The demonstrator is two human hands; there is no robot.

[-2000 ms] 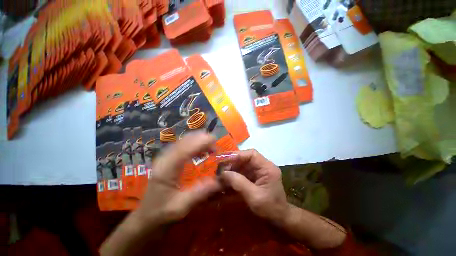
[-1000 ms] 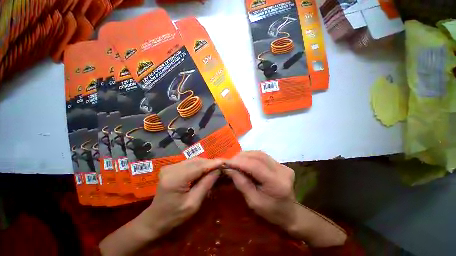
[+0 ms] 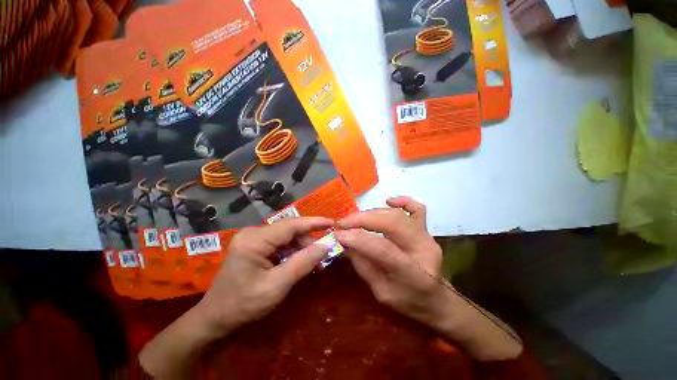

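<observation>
My left hand (image 3: 256, 271) and my right hand (image 3: 393, 260) meet fingertip to fingertip just over the table's front edge. Between them is a small shiny hologram sticker piece (image 3: 331, 249) flashing silver, green and purple. My left thumb and fingers pinch it, and my right fingertips touch its upper right end. Its full shape is hidden by the fingers. A fan of overlapping orange and black cartons (image 3: 223, 148) lies left of and behind my hands. The top carton's yellow-orange side panel (image 3: 326, 104) faces right, with a small pale square on it.
A finished carton (image 3: 438, 89) lies at upper right, a pale shiny square on its side panel. A dense orange stack (image 3: 52, 33) is at upper left. Other printed packaging (image 3: 605, 16) is at top right. Crumpled yellow-green wrapping (image 3: 657, 148) and a yellow piece (image 3: 603, 141) lie at right.
My hands, apart in the oldest frame, have come together. The shiny piece now shows brightly between the fingertips. The view has shifted, moving the finished carton and wrapping rightward and the cartons upward.
</observation>
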